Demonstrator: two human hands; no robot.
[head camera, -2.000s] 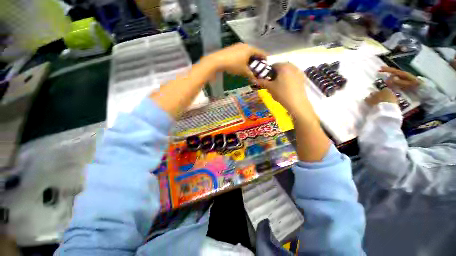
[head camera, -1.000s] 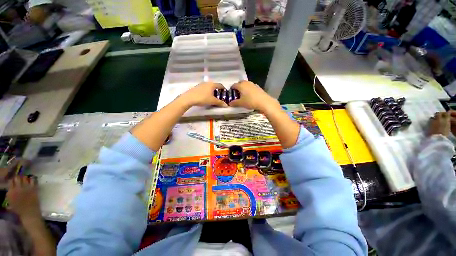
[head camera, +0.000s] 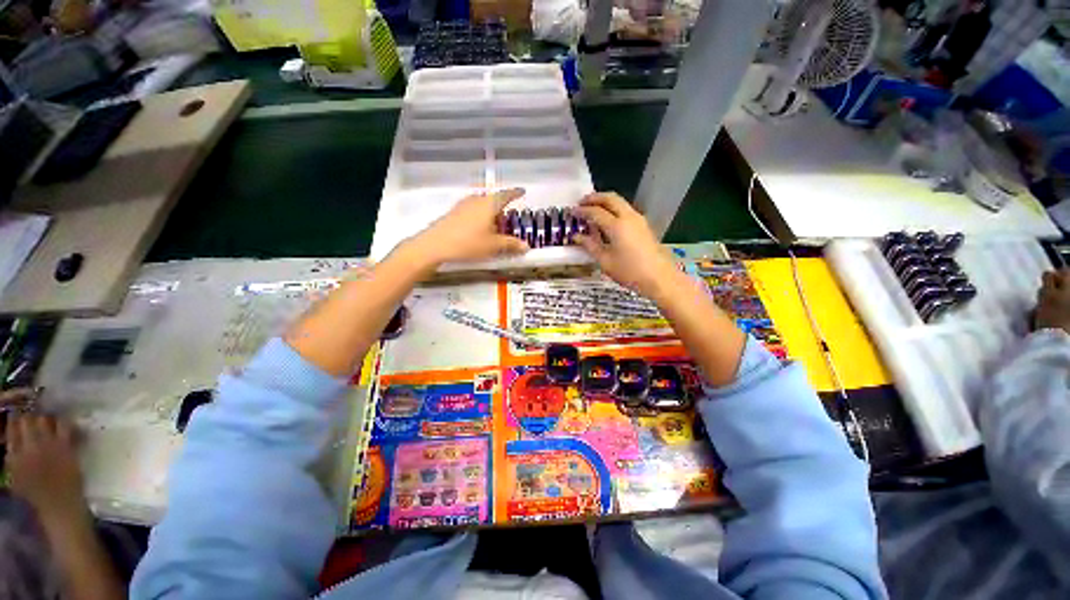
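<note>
A row of several dark smartwatch bodies (head camera: 544, 227) stands on edge at the near right part of the white tray (head camera: 440, 240). My left hand (head camera: 472, 226) is at the row's left end, index finger and thumb around it. My right hand (head camera: 624, 244) is at its right end, fingertips on it. My fingers hide the row's ends. Several more watch bodies (head camera: 598, 375) lie in a row on the printed mat (head camera: 437, 510), screens up with small coloured marks. A thin silver-blue tool (head camera: 487, 327) lies beside them.
A grey post (head camera: 704, 106) rises right of the tray. A white cable (head camera: 810, 311) crosses the yellow area (head camera: 784, 334). At right, a neighbour's tray (head camera: 898, 352) holds dark bodies. Another person's hand (head camera: 45, 469) is at left. A single dark body (head camera: 194, 408) lies left of my mat.
The row between my hands is wider, and my hands are farther apart at its ends. Since the earliest frame, the held bodies have come over the white tray. The view has shifted slightly.
</note>
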